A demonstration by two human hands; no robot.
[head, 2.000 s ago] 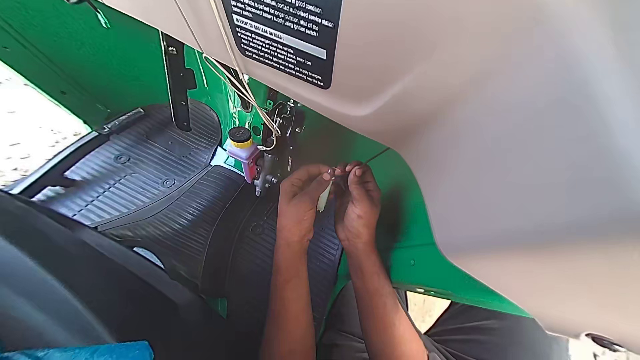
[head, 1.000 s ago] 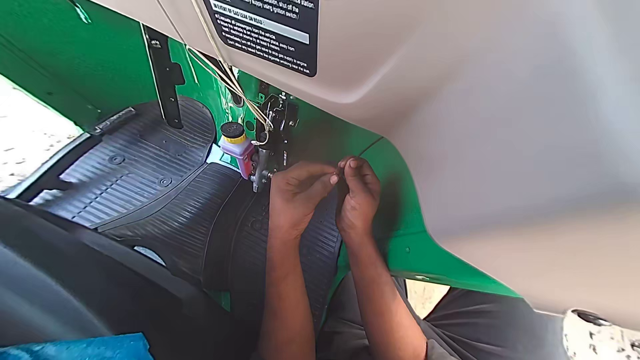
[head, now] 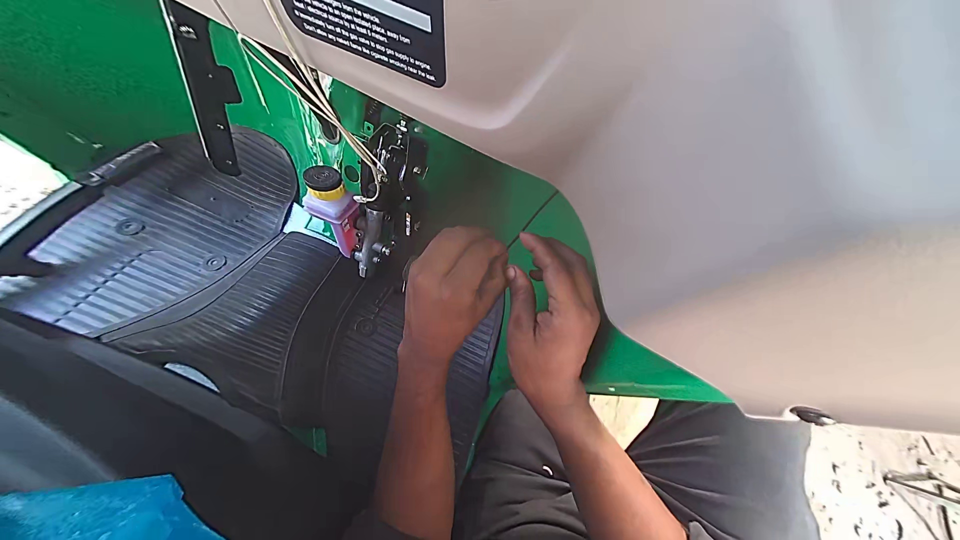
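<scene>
My left hand (head: 454, 289) is raised beside the green body panel, its fingers curled and pinched together. Close at its right is my right hand (head: 553, 315), thumb and forefinger apart and pointing toward the left fingertips. Whether a small thing sits between the fingertips cannot be told. A thin dark line (head: 534, 217) runs up from the fingertips across the green panel (head: 480, 187). Left of my hands stands a fluid reservoir (head: 330, 210) with a black and yellow cap, next to a metal pedal mechanism (head: 386, 195).
Pale thin cables (head: 300, 86) hang down to the mechanism. A beige molded panel (head: 712, 187) with a printed warning label (head: 375, 34) covers the upper right. Ribbed black floor mats (head: 187, 225) lie at left, a black bracket (head: 206, 90) above them. Blue material (head: 105, 510) is at lower left.
A pale piece seen between my hands two seconds ago no longer shows. My right thumb and forefinger have spread apart.
</scene>
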